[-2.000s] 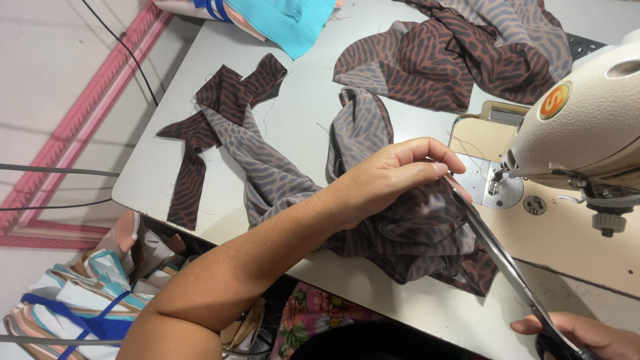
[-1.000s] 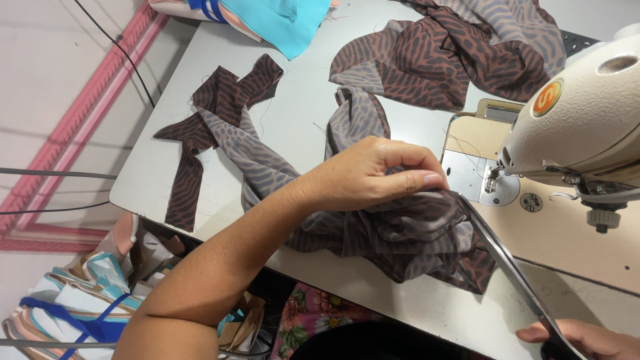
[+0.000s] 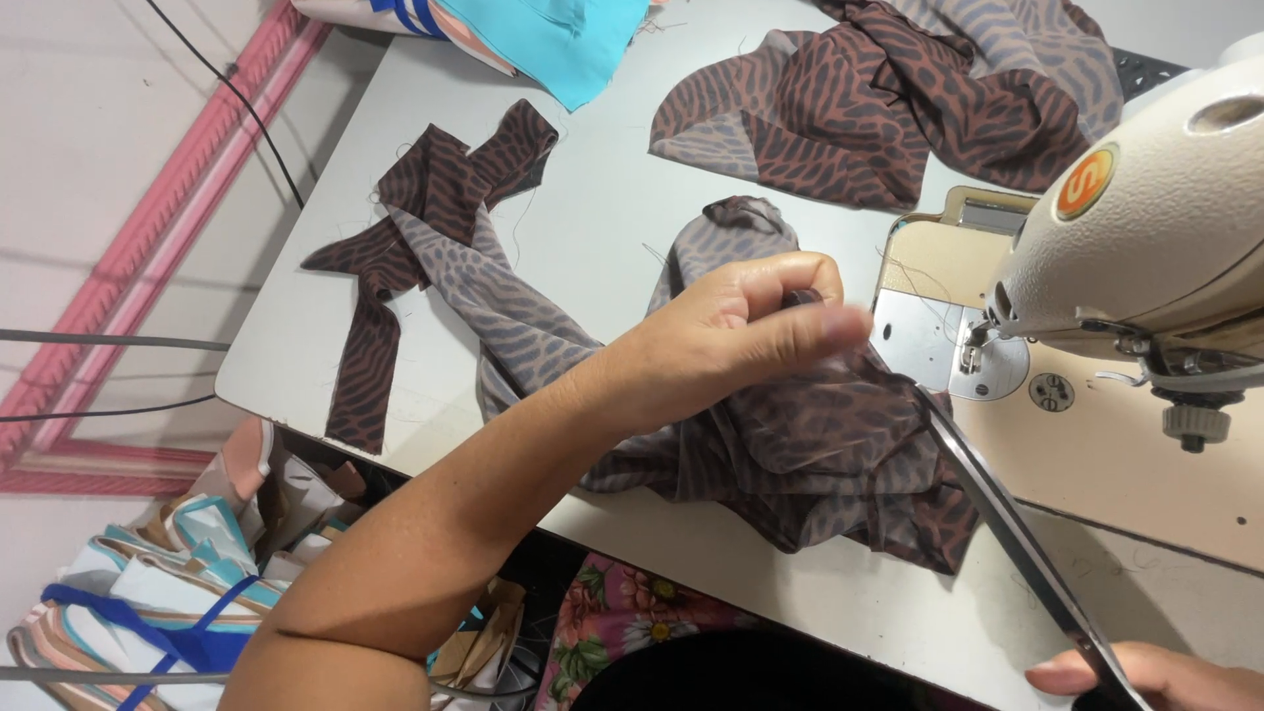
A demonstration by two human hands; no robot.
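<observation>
My left hand (image 3: 760,321) pinches the edge of a sheer animal-print fabric piece (image 3: 829,434), brown and grey, bunched at the table's front. Long metal scissors (image 3: 1007,523) are in my right hand (image 3: 1145,676) at the bottom right, their tips at the fabric beside my left fingers. Part of the right hand is cut off by the frame. A cream sewing machine head (image 3: 1145,217) stands to the right, its presser foot (image 3: 973,351) over the metal needle plate, close to the fabric.
More printed fabric (image 3: 849,109) lies at the back; dark printed strips (image 3: 365,365) lie on the left of the white table (image 3: 296,346). Turquoise cloth (image 3: 553,39) is at the top. Bundled fabric (image 3: 168,592) sits below, near a pink frame (image 3: 128,227) and cables.
My left hand keeps its grip near the scissor tips, with its fingers now curled more. The scissors and my right hand stay at the lower right.
</observation>
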